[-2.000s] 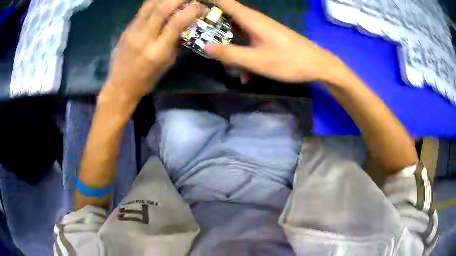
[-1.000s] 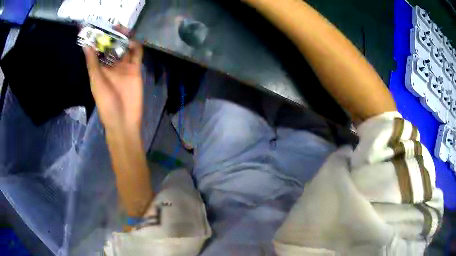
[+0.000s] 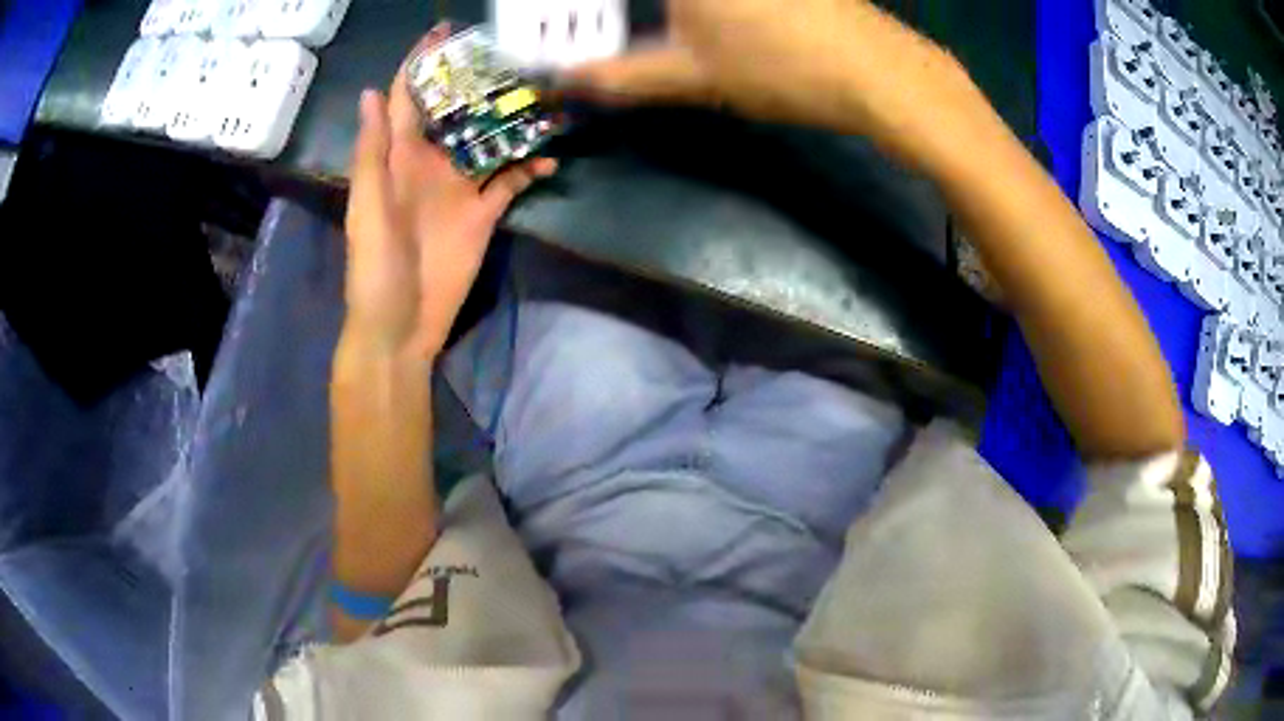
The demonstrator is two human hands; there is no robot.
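My left hand (image 3: 430,233) holds an open internal assembly (image 3: 486,106) on its palm and fingers, near the top of the view. The assembly shows metal contacts, a green board and a small yellow part. My right hand (image 3: 704,64) holds a white slotted front cover (image 3: 563,31), just right of and above the open assembly. The cover is blurred and cut off by the top edge. I cannot tell if the two parts touch.
White slotted pieces (image 3: 211,92) lie in rows on the worktop (image 3: 662,233) at upper left. Back covers with pins (image 3: 1176,183) lie on the blue mat (image 3: 1035,409) at right. A translucent liner bag (image 3: 261,465) and a black divider sheet (image 3: 106,268) are at left.
My left hand has moved right with the open assembly, from beside the left rows to in front of me. My right hand has come into view with the front cover. The view has shifted.
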